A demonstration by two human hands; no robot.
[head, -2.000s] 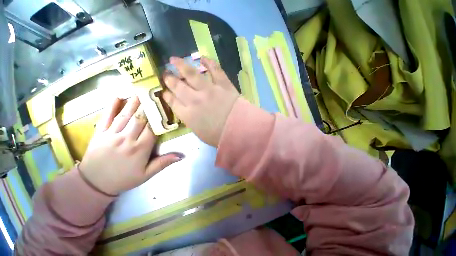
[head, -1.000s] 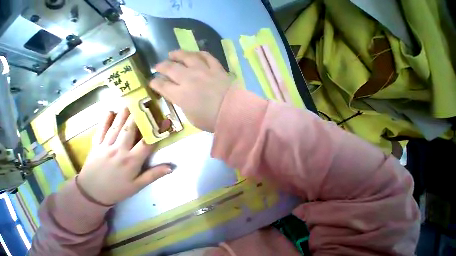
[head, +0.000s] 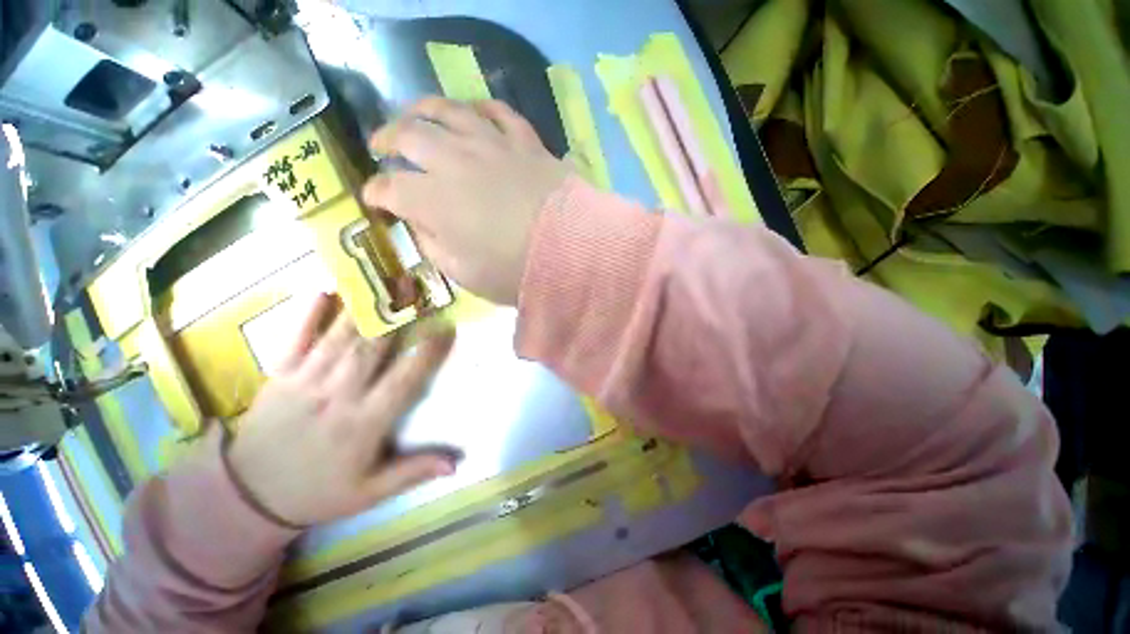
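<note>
A yellow template clamp (head: 341, 242) with handwritten black marks lies on the pale plate (head: 496, 403). Its right end has a slot with some brown inside. Yellow material (head: 217, 353) shows within the frame. My left hand (head: 335, 421) is spread over the frame's lower part and the plate, slightly blurred, with nothing seen in it. My right hand (head: 471, 192) is at the template's upper right edge, fingers bent. Its palm is hidden, and I cannot tell whether it holds anything.
Silvery metal plates (head: 186, 149) with screws stand behind the template at upper left. Machine parts (head: 37, 396) are at the left edge. Yellow tape strips (head: 669, 124) lie on the plate. A dark line with a small metal piece runs along its front. Yellow, brown and grey pieces (head: 917, 223) are heaped at right.
The left hand has shifted right and its fingers have spread off the template's edge. The right hand has moved up from beside the slot to the template's upper right edge. The camera view has shifted.
</note>
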